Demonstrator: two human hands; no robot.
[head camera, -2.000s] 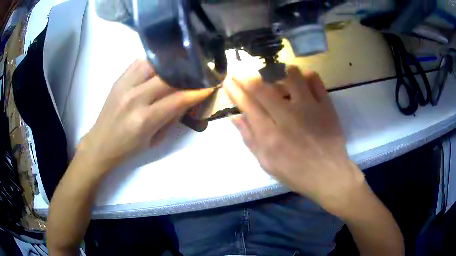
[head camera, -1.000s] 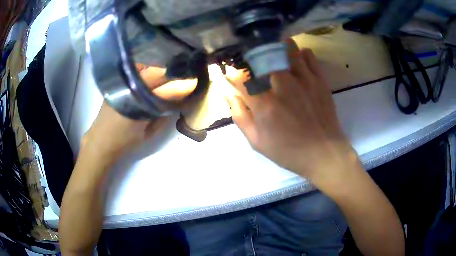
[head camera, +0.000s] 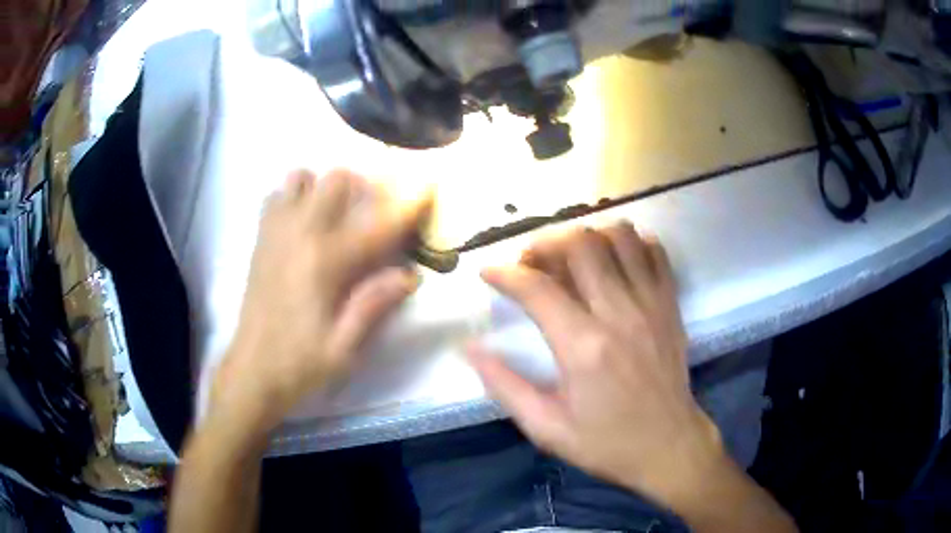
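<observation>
My left hand (head camera: 323, 286) is over the white table left of the needle area, blurred, its fingertips near a small dark piece (head camera: 436, 258) at the end of the dark bed seam. Whether its fingers hold anything cannot be told. My right hand (head camera: 600, 323) lies on the table front of the seam, fingers spread, with no thing seen in it. The sewing machine head (head camera: 417, 62) hangs above, with its foot area in strong lamp glow. The yellowish bed plate (head camera: 678, 125) lies behind my right hand.
A garment panel, black (head camera: 130, 239) with a pale grey part (head camera: 179, 125), lies at the table's left. Black-handled scissors (head camera: 850, 167) and a slim metal tool (head camera: 916, 146) lie at the right. The table's grey edge band (head camera: 386, 425) curves in front of my lap.
Both hands have drawn back from the needle area toward the table's front. My right hand's fingers have spread. The machine head sits higher in the picture, and the bed seam shows more fully.
</observation>
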